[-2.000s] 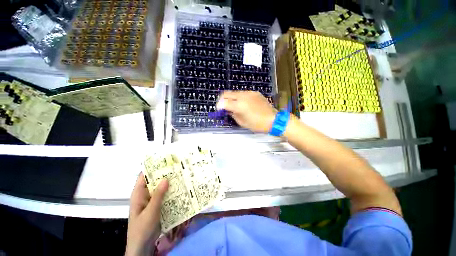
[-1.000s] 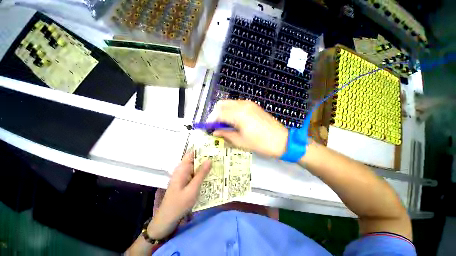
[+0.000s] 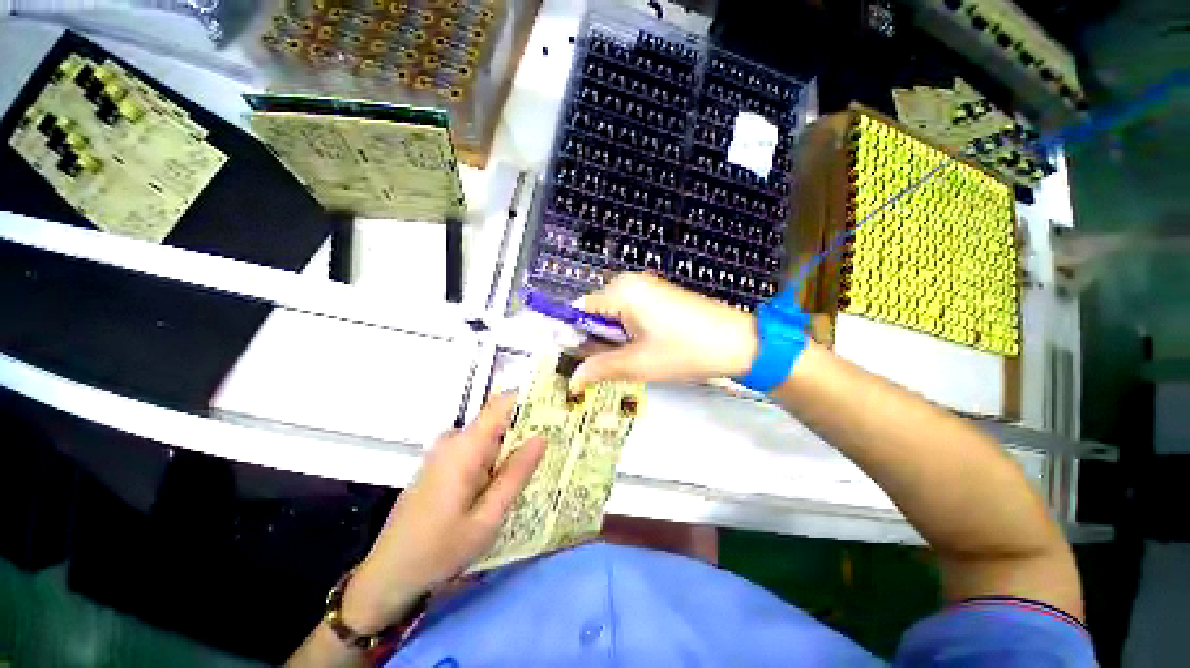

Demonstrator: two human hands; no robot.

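My left hand (image 3: 457, 489) holds a cream printed circuit board (image 3: 568, 457) by its left side, in front of my body. My right hand (image 3: 640, 333) is over the board's far edge, its thumb touching the board beside a small black component (image 3: 569, 363). A purple tool (image 3: 559, 311) lies between the fingers of my right hand. Another dark component (image 3: 629, 406) stands at the board's right edge. The clear blister tray (image 3: 666, 170) of black parts lies just beyond my right hand. Whether my right fingertips grip the component cannot be told.
Cardboard box of yellow parts (image 3: 933, 235) at right. Board rack (image 3: 454, 261) with boards on edge (image 3: 359, 163) at left, populated board (image 3: 118, 150) on a black mat farther left. Copper-coloured parts (image 3: 392, 46) at the back. Line rails (image 3: 261, 274) cross the bench. A blue cord runs from my right wrist strap.
My right hand has come from the blister tray down to the board. The board has moved right and tilted. A black component now shows near its far edge, and a dark one at its right edge.
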